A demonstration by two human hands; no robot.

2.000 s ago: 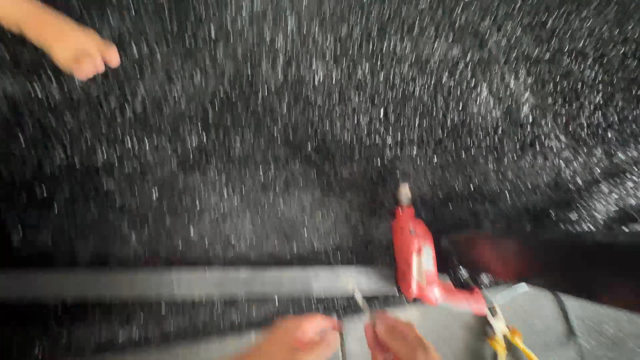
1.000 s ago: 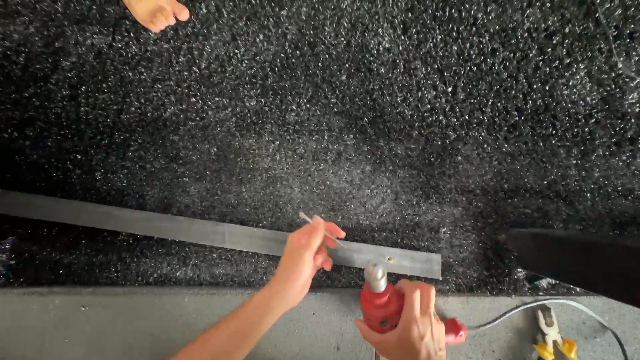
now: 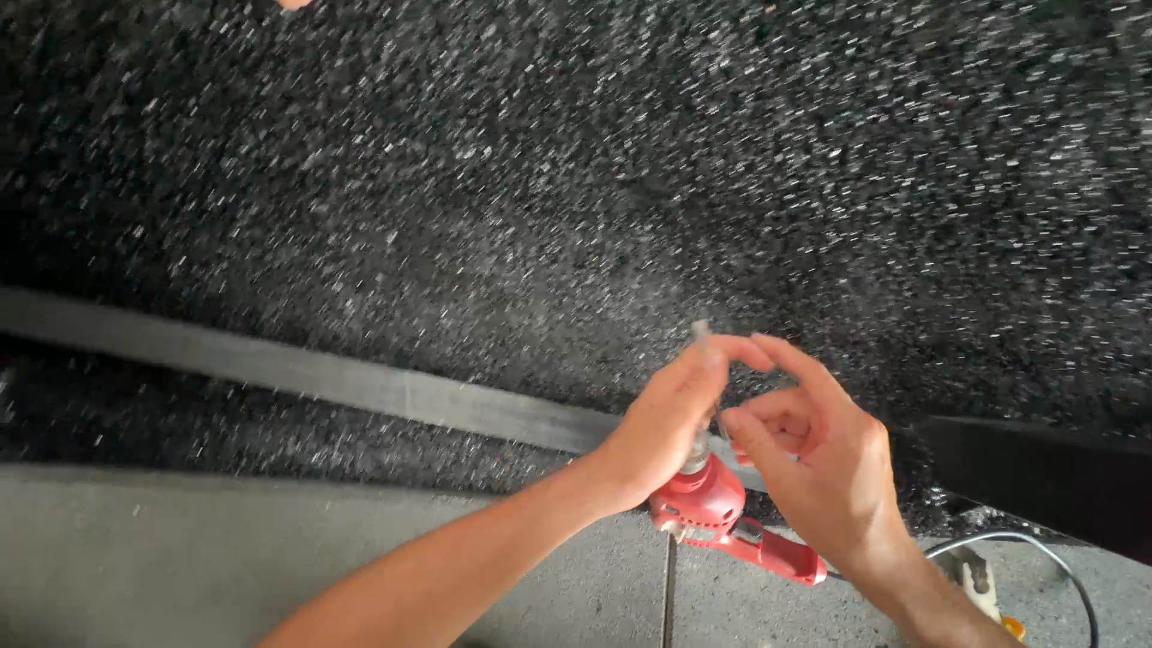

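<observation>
A red corded power drill [image 3: 697,504] lies at the lower edge of a flat grey strip [image 3: 432,399], its chuck pointing up between my hands. My left hand [image 3: 675,405] has its fingers closed around something thin at the drill's front; a small pale tip [image 3: 700,330] sticks out above the fingers. What this piece is, and whether it sits in the chuck, cannot be told because of blur. My right hand [image 3: 810,441] is just to the right, fingers curled and apart, close to the chuck and the left fingertips. Whether it pinches anything is unclear.
Shaggy black carpet-like material [image 3: 576,180] with light flecks fills the upper view. Grey flooring [image 3: 270,540] runs along the bottom with a dark seam. A cable [image 3: 1035,538] and pliers [image 3: 979,580] lie at lower right, near a dark flat object [image 3: 1044,477]. Part of a bare foot shows at top left.
My right hand has let go of the drill body and moved up beside the chuck. My left hand has moved from over the strip to the drill's front.
</observation>
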